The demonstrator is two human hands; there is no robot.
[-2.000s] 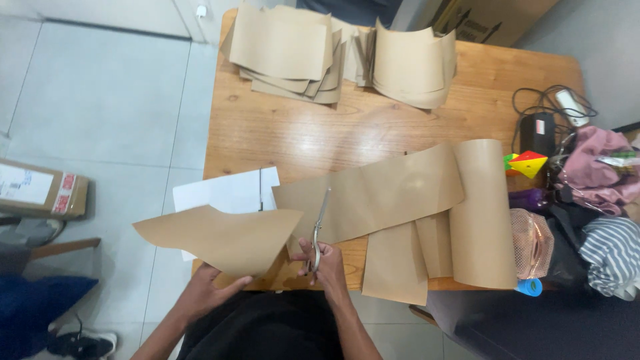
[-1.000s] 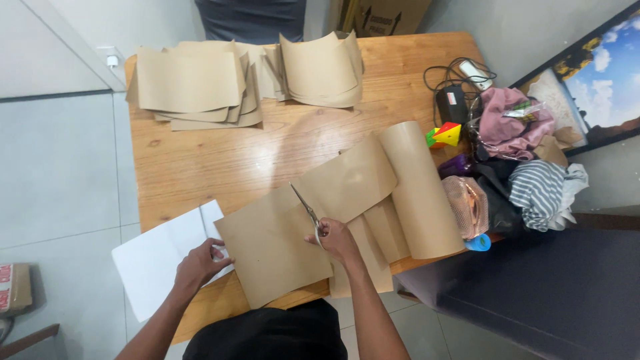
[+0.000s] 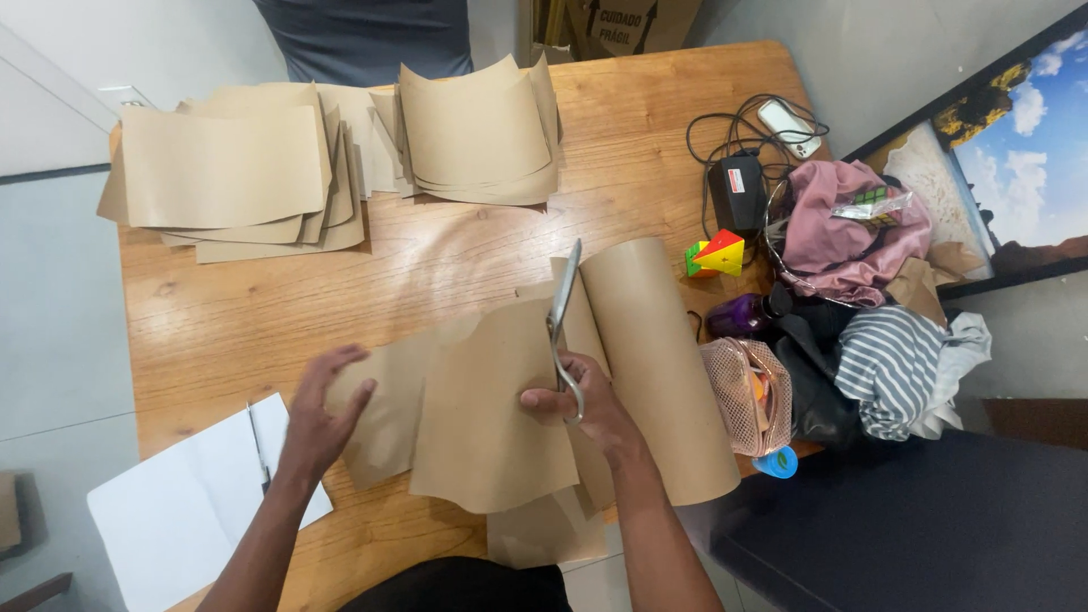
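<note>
My right hand point(image 3: 582, 395) grips metal scissors point(image 3: 558, 314), blades pointing up and away, and its thumb lies over a curved piece of brown kraft paper point(image 3: 497, 408). Left of that piece, my left hand point(image 3: 331, 399) hangs with fingers apart and nothing in it. Another brown sheet point(image 3: 387, 404) lies between the hands, partly covered. A large roll of kraft paper point(image 3: 663, 365) rests right of my right hand, with strips beside and below it. Near my left forearm, a pen point(image 3: 256, 438) lies on white paper point(image 3: 183, 510).
Stacks of cut brown sheets point(image 3: 225, 166) point(image 3: 476, 127) sit along the far edge of the wooden table point(image 3: 425, 255). At the right are a black power adapter point(image 3: 738, 194), a colourful puzzle point(image 3: 716, 254), a purple bottle point(image 3: 742, 314), a mesh pouch point(image 3: 748, 395) and piled cloths point(image 3: 892, 361).
My left hand has come off the brown sheet it touched near the white paper. The scissors have moved from the paper's upper edge toward the roll. The curved piece now lies beneath my right thumb.
</note>
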